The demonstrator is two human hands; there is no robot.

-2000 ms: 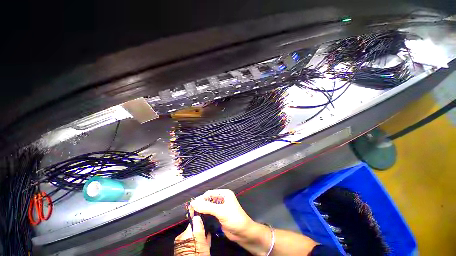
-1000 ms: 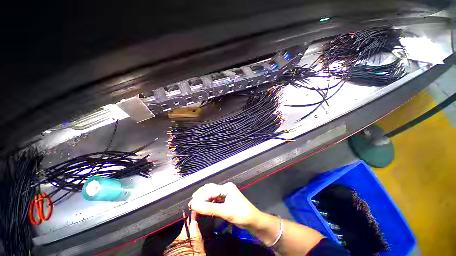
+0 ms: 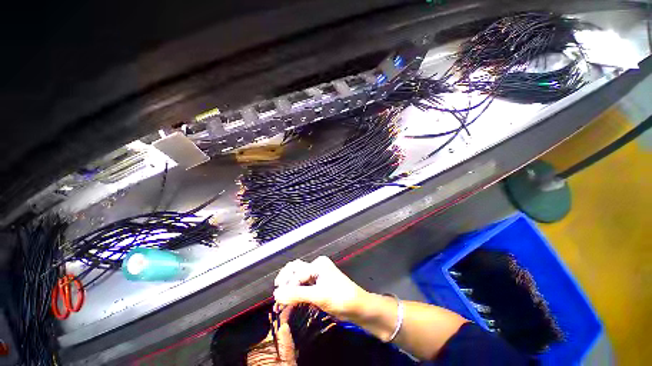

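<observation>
My right hand [image 3: 319,287] is over the lap at the tray's front edge, its fingers pinched at the tip of a short dark cable. My left hand [image 3: 275,347], cut off by the bottom edge, holds a dark cable [image 3: 276,322] upright between thumb and fingers; thin brownish strands cross it. More black cables with coppery ends [image 3: 312,317] show beside and below the right hand. A neat block of black cables [image 3: 322,184] lies in mid-tray. What the right fingertips enclose is hidden.
A looser black pile [image 3: 143,236], teal roll [image 3: 154,264] and orange-red scissors [image 3: 68,297] lie at the tray's left. Tangled cables [image 3: 522,50] lie at its right. A yellow-tan handle [image 3: 259,153] lies behind. A blue bin [image 3: 572,307] holding black cables stands right.
The view has shifted slightly. My hands stay together over the lap; the right hand's fingers have closed lower over the cable tip, and more coppery ends show below it.
</observation>
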